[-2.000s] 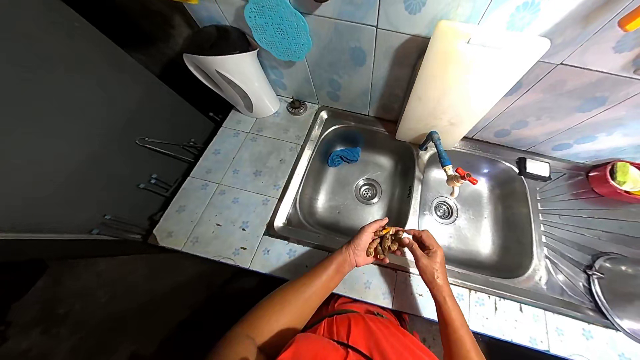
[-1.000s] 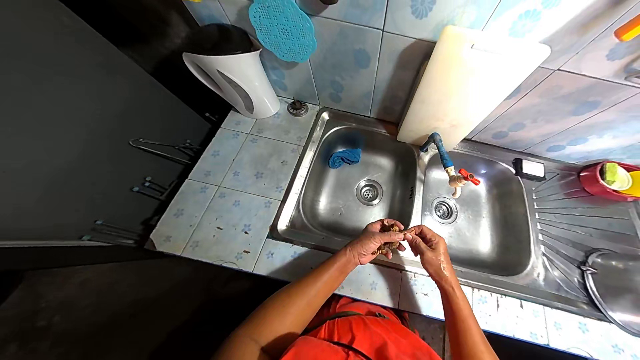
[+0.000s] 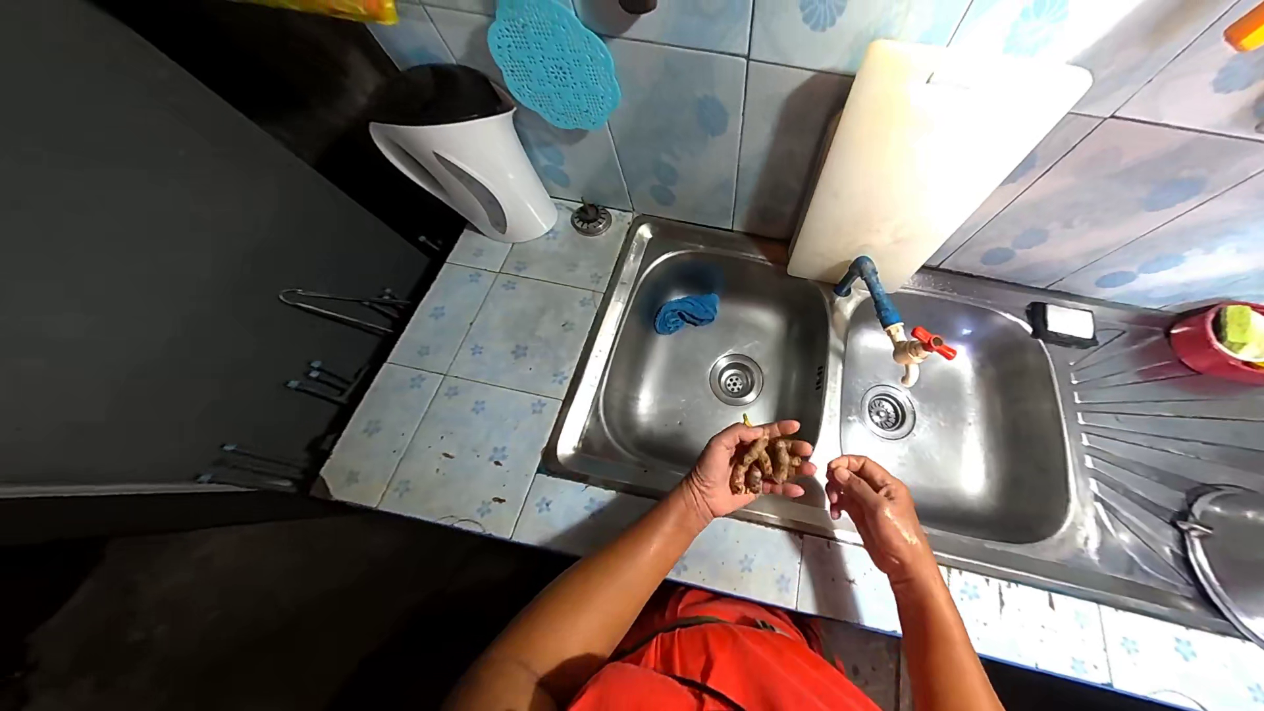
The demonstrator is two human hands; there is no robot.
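My left hand point(image 3: 729, 476) is palm up with several knobby brown rhizomes point(image 3: 765, 464), like turmeric or ginger, lying across the palm and fingers. It is over the front rim of the left basin of a steel double sink point(image 3: 657, 415). A small yellow bit point(image 3: 747, 420) shows by its fingertips. Just to the right, apart from it, my right hand point(image 3: 879, 509) has its fingers curled with thumb and fingertips close together; whether something small is between them cannot be told. A blue cloth point(image 3: 686, 313) lies in the left basin. Behind the sink divider stands a blue pipe tap with a red handle point(image 3: 933, 343).
A white cutting board point(image 3: 928, 158) leans on the tiled wall behind the tap. A white electric kettle point(image 3: 484, 163) and a drain strainer point(image 3: 591, 218) stand back left. Right of the basins are a soap dish point(image 3: 1063, 324), a pink container point(image 3: 1210, 346) and a metal lid or pan point(image 3: 1229, 553).
My hands were together at the rhizomes; now they are apart, the right one a little to the right. My left hand has opened out, showing the rhizomes on its palm.
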